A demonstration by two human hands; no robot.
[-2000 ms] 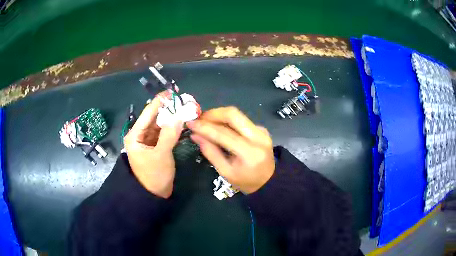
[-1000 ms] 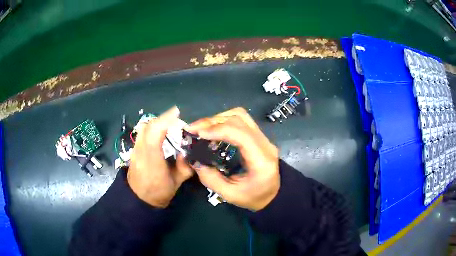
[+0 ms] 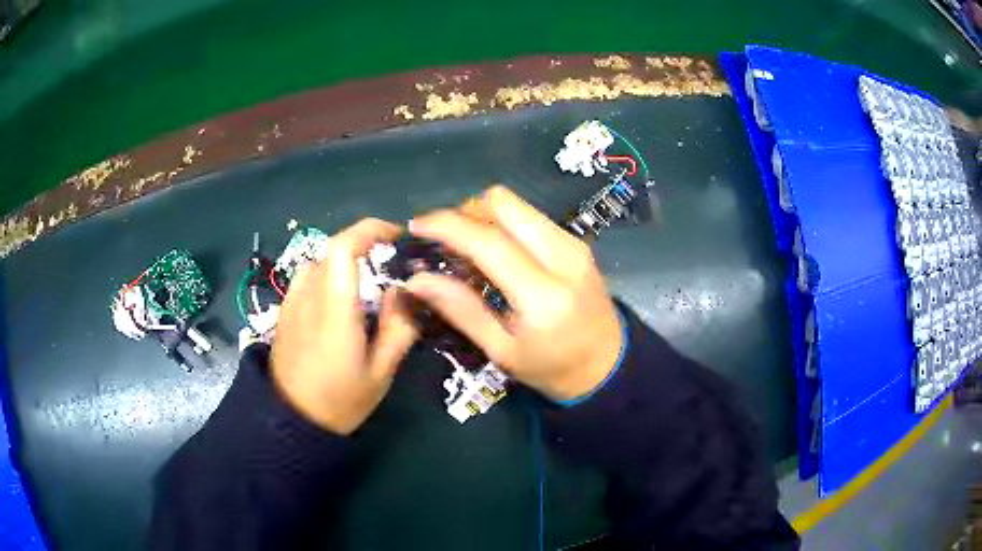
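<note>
My left hand (image 3: 336,328) holds a white part (image 3: 377,271) at the middle of the bench, mostly hidden by the fingers. My right hand (image 3: 528,296) is closed around a dark part with small components (image 3: 431,264), against the white part. Both hands are slightly blurred, and how the two parts join cannot be told. A white block with metal contacts (image 3: 475,393) lies just below my right hand. A wired subassembly (image 3: 304,250) lies partly hidden behind my left hand.
Another wired subassembly with a green board (image 3: 179,285) lies at the left. One with a white block (image 3: 585,147), red and green wires and a component board (image 3: 605,207) lies upper right. Blue sheets (image 3: 840,205) carry rows of white housings (image 3: 931,237) at the right. A green belt (image 3: 355,54) runs behind.
The part in my hands has been turned, and my right hand has come round the dark part. The wired subassembly behind my left hand and the white block below my right hand show more now. The view has shifted slightly.
</note>
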